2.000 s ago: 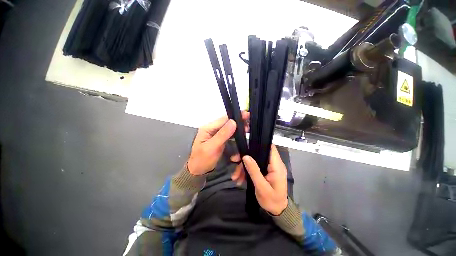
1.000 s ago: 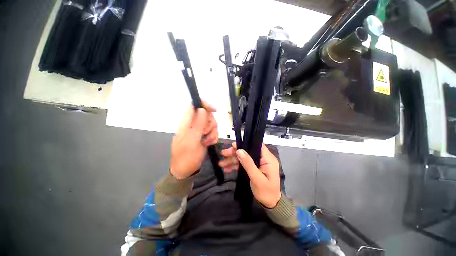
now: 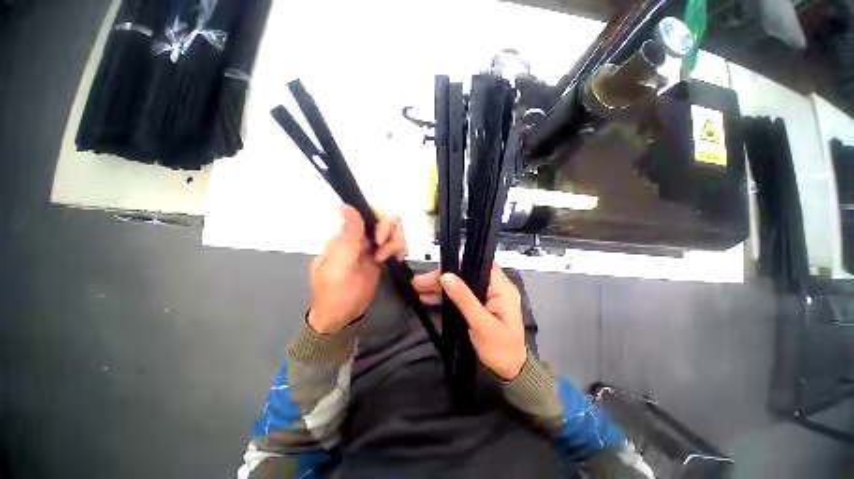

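My right hand (image 3: 492,323) is closed round the lower part of a sheaf of long black strips (image 3: 479,168), which stands up and fans slightly at its top. My left hand (image 3: 348,267) holds two narrow black strips (image 3: 330,161) that spread apart in a V at their upper ends and tilt to the left. The lower ends of these strips run down towards the sheaf, over my dark clothing. I cannot tell whether they touch the sheaf there.
Tied black strip bundles (image 3: 169,89) lie on the white table (image 3: 328,56) at upper left. An industrial sewing machine (image 3: 646,178) with a yellow warning label stands at right. More black strips (image 3: 779,196) hang farther right. A dark metal frame (image 3: 665,426) is at lower right.
Compared with the earlier frames, my left hand is farther left and its two strips are spread and tilted away from the sheaf. My right hand still holds the sheaf. The view has shifted.
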